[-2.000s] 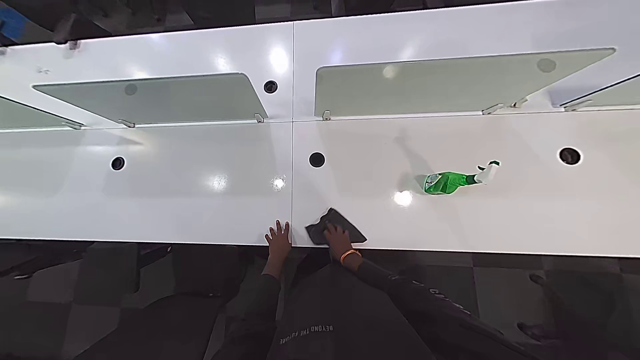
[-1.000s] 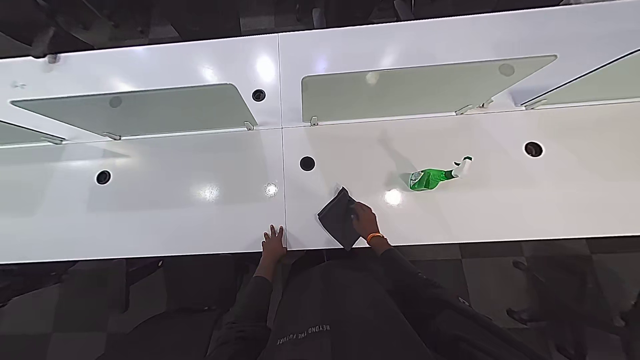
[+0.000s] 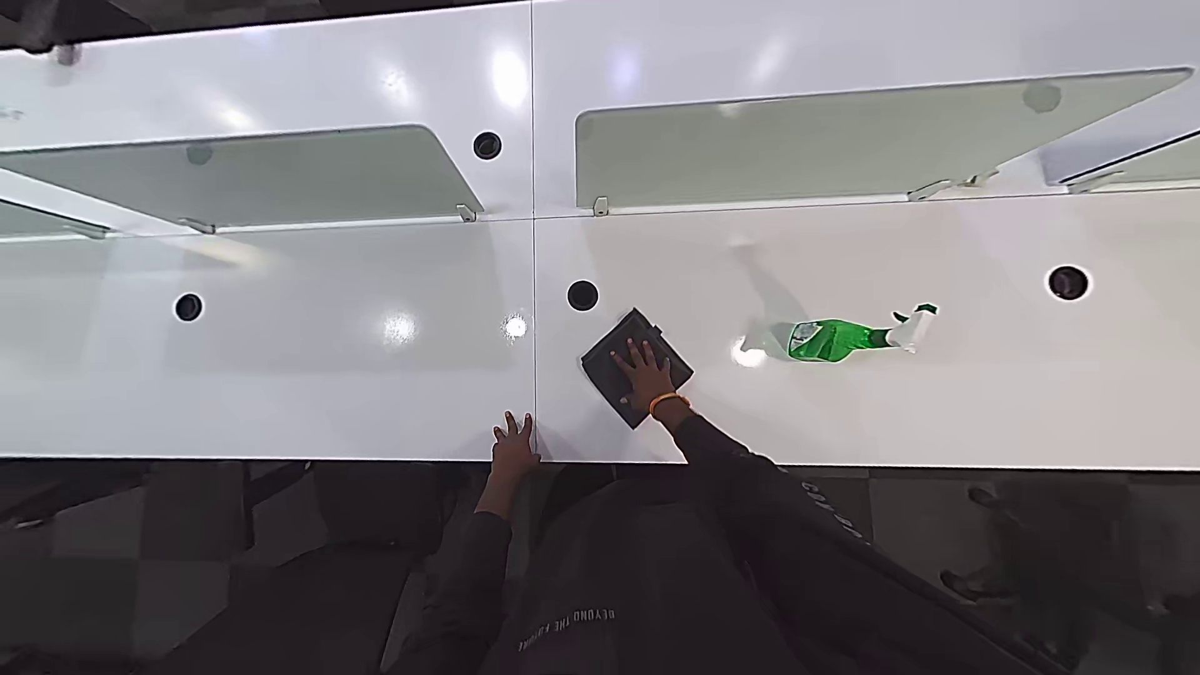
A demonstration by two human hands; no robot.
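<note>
A dark folded cloth (image 3: 614, 361) lies flat on the white desk (image 3: 394, 412), right of the seam between two tops. My right hand (image 3: 647, 377), with an orange band at the wrist, rests spread on the cloth and presses it against the surface. Left of the seam, my left hand (image 3: 515, 448) lies on the desk's near edge with its fingers apart and nothing in it. A green spray bottle (image 3: 834, 340) with a white trigger head stands on the desk to the right of the cloth.
Frosted glass dividers (image 3: 787, 155) on small clips run along the middle of the desk. Round black cable holes (image 3: 582, 295) are set in the tops, one just beyond the cloth. Dark chairs and a checkered floor show below the near edge.
My right hand has moved the cloth away from the near edge, farther onto the desk. My left hand remains by the seam at the edge.
</note>
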